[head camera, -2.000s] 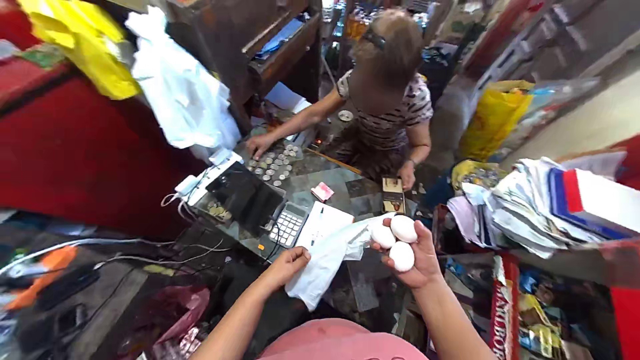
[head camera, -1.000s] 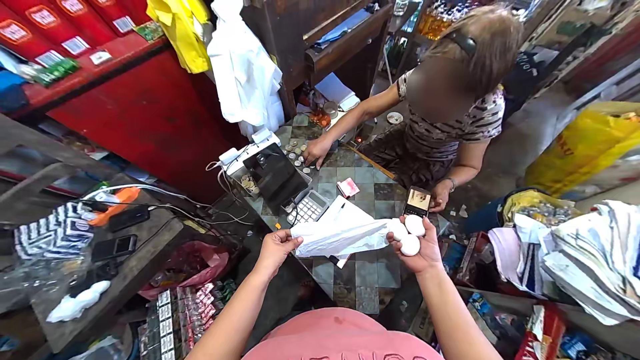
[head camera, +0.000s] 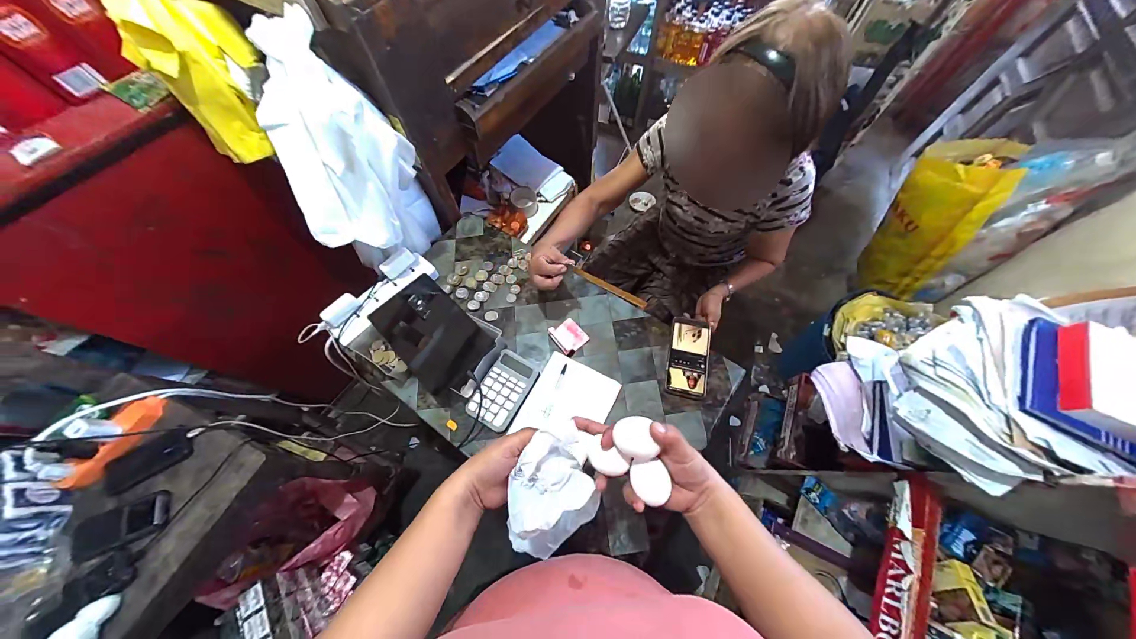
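My left hand (head camera: 499, 466) grips a thin white plastic bag (head camera: 552, 493), which bulges at its lower part. Three white eggs (head camera: 635, 437) rest in my right hand (head camera: 688, 475), held by the fingers right beside the bag's edge. Beyond my hands, on the tiled tabletop, are a sheet of paper (head camera: 590, 393) with a pen on it, a white calculator (head camera: 502, 390) and a small pink and white packet (head camera: 568, 336). Whether the bag holds anything cannot be told.
Across the table sits a person (head camera: 737, 169), one hand by scattered coins (head camera: 484, 284), the other on a smartphone (head camera: 690, 355). A dark-screened device (head camera: 435, 333) with cables stands at left. Stacked cloths and papers (head camera: 967, 390) fill the right shelf; white bags (head camera: 333, 133) hang upper left.
The white bag, stretched between my hands a second ago, is now bunched and hangs lower beside the eggs. My left hand has come closer to my right.
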